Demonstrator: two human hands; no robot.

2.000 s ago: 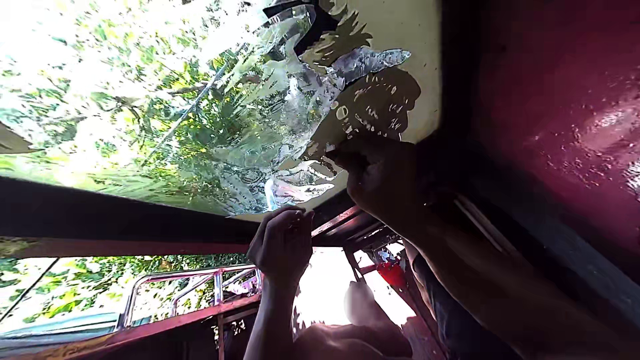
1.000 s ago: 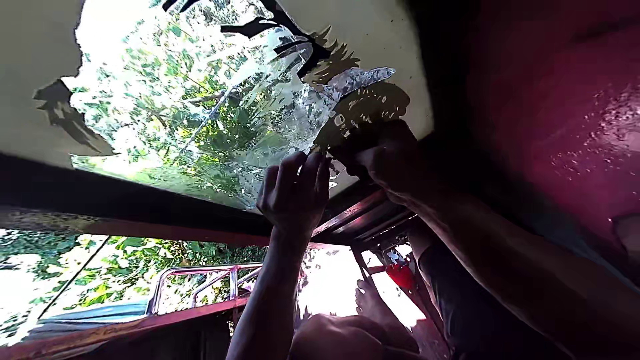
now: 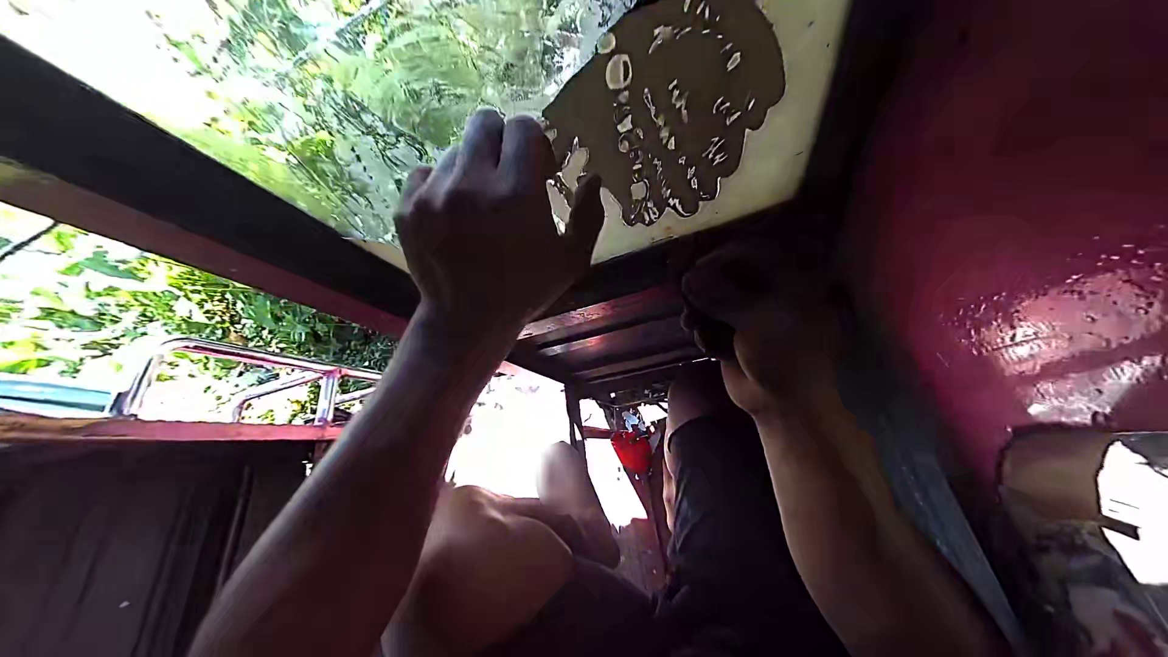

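Observation:
A window pane fills the upper left, with leaves seen through it. On its right part is a dark cut-out decal with small holes, over a pale cream border. My left hand reaches up to the pane, its fingertips at the decal's left edge and its thumb spread to the right; whether it pinches the film is hidden. Below the pane's lower right corner, my right hand is in deep shadow beside the dark frame. Its fingers look curled, and I cannot see what is in them.
A glossy red panel rises on the right. At the left, a metal rail stands beyond a red ledge. My bent knee and legs are below, with a red object farther off between dark bars.
My right hand has come down from the decal to beneath the window frame. My left hand remains at the pane beside the decal. The view has shifted closer to the lower right of the window.

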